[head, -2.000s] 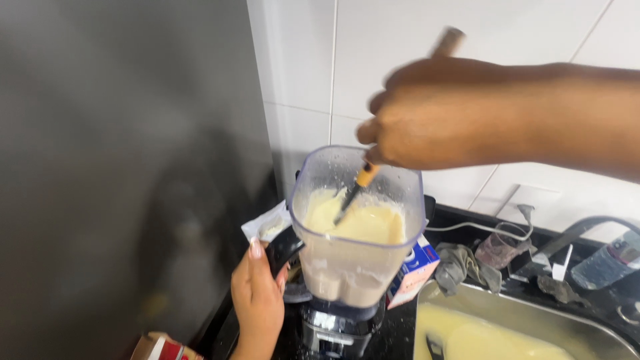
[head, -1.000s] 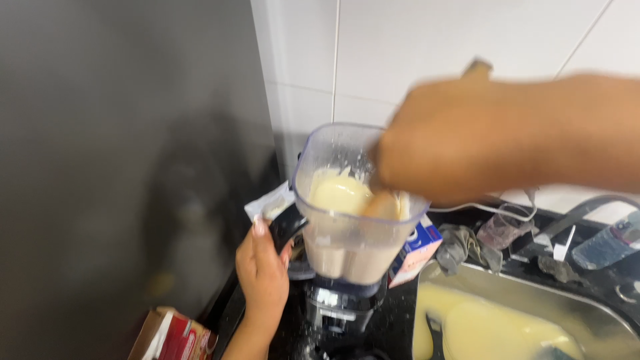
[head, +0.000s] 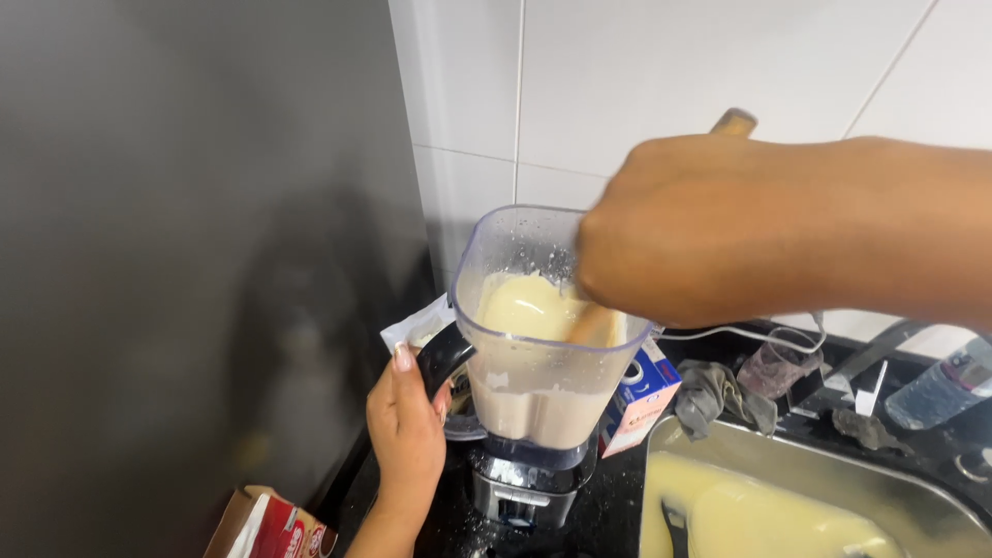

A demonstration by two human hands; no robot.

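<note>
My left hand (head: 409,434) grips the black handle (head: 444,358) of a clear plastic blender jar (head: 535,403), which stands on its black and silver motor base (head: 521,496). Thick pale-yellow cream (head: 521,306) lies on top inside the jar, with a pinkish-beige mixture showing through the lower wall. Above the jar's right rim, my right hand (head: 659,232) is closed around a utensil with a wooden handle (head: 734,122). The utensil's lower part reaches down into the jar, blurred; its tip is hidden.
Right of the base stands a blue and pink carton (head: 639,399). A metal basin (head: 821,446) holds pale-yellow liquid and a black utensil. Behind it are a grey cloth (head: 709,395), a glass (head: 779,363) and a plastic bottle (head: 942,384). A red box (head: 271,527) is at lower left, beside a dark grey panel.
My right hand has come down closer to the jar, and the utensil sits lower in it than two seconds ago. My left hand has stayed on the handle.
</note>
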